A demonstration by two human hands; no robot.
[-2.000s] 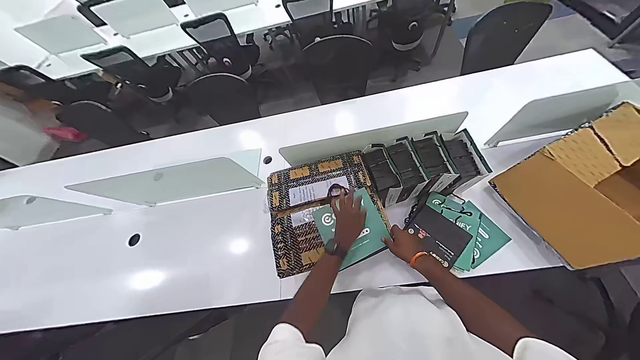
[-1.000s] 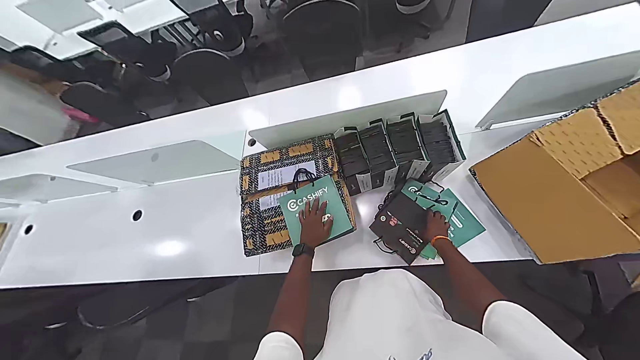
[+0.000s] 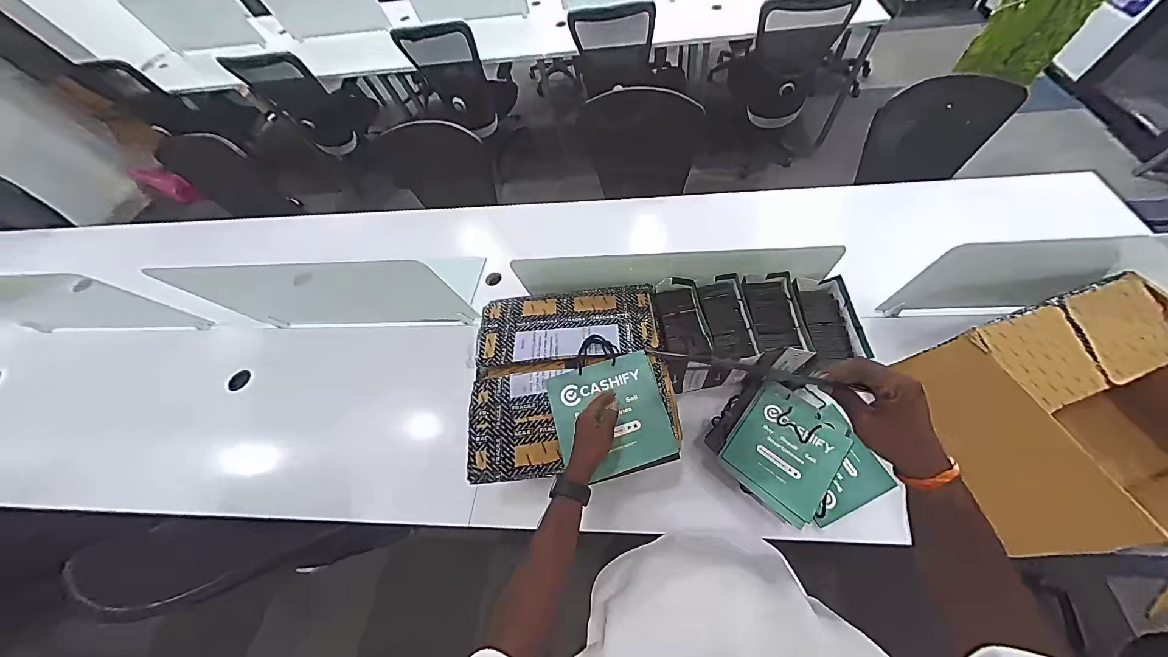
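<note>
My left hand [image 3: 595,433] rests on a green paper bag [image 3: 630,447] with black cord handles, which lies on a taped cardboard carton [image 3: 516,420]. At the right, my right hand [image 3: 881,411] grips a dark, flat paper bag [image 3: 785,372], seen nearly edge-on, above more green paper bags [image 3: 785,447]. Those green bags overlap on the white desk, their black handles loose on top. Part of a black bag [image 3: 725,424] shows under their left edge. Behind them stand several open boxes [image 3: 762,315] packed with dark flat items.
A large open cardboard box [image 3: 1031,456] stands at the right end of the white desk [image 3: 365,401]. Low frosted dividers [image 3: 328,290] run along the desk. Beyond it are mesh office chairs [image 3: 639,137] and another white desk row.
My right hand has lifted a dark bag from the pile, and a green bag shows where a black one lay on top. My left hand stays on the green bag.
</note>
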